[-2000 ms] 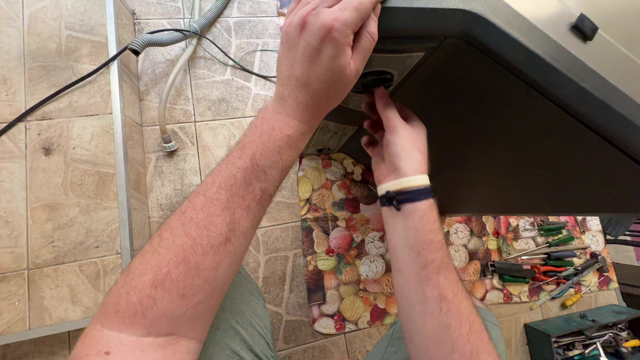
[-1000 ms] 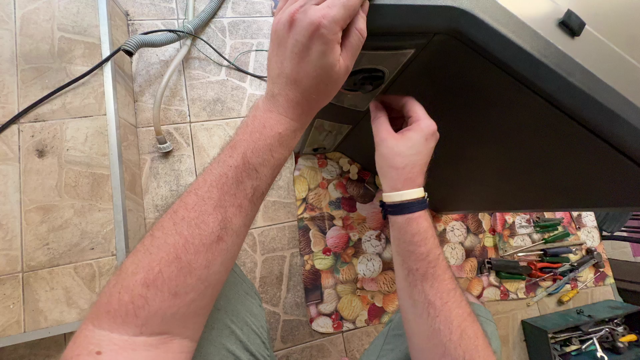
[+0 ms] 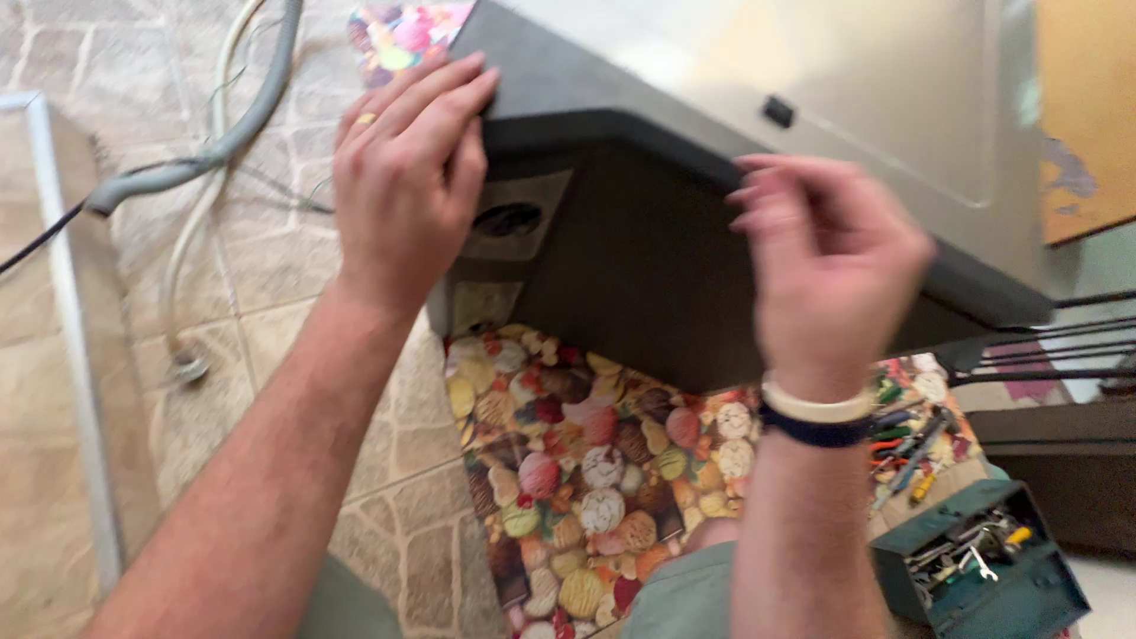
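My left hand point(image 3: 413, 169), with a ring on one finger, rests over the upper left edge of a large metal appliance point(image 3: 852, 71) tilted above the floor. Below that edge is the appliance's dark underside panel point(image 3: 657, 266). A round black fitting point(image 3: 508, 219) sits in a lighter metal plate just right of my left hand. My right hand point(image 3: 825, 248) is blurred, raised in front of the appliance's lower edge, its fingers curled. Whether anything is between those fingers is unclear. Two wristbands, one pale and one dark, circle the right wrist.
A printed mat point(image 3: 603, 470) lies beneath the appliance. Pliers and other hand tools point(image 3: 914, 444) lie at its right, beside an open green metal toolbox point(image 3: 985, 559). On the left are a grey corrugated hose point(image 3: 257, 124), a clear hose point(image 3: 177, 266) and a metal-edged panel point(image 3: 75, 355).
My right hand has moved away from the round black fitting, to the right. My left hand now lies over the appliance's edge with its fingers extended. The view has shifted.
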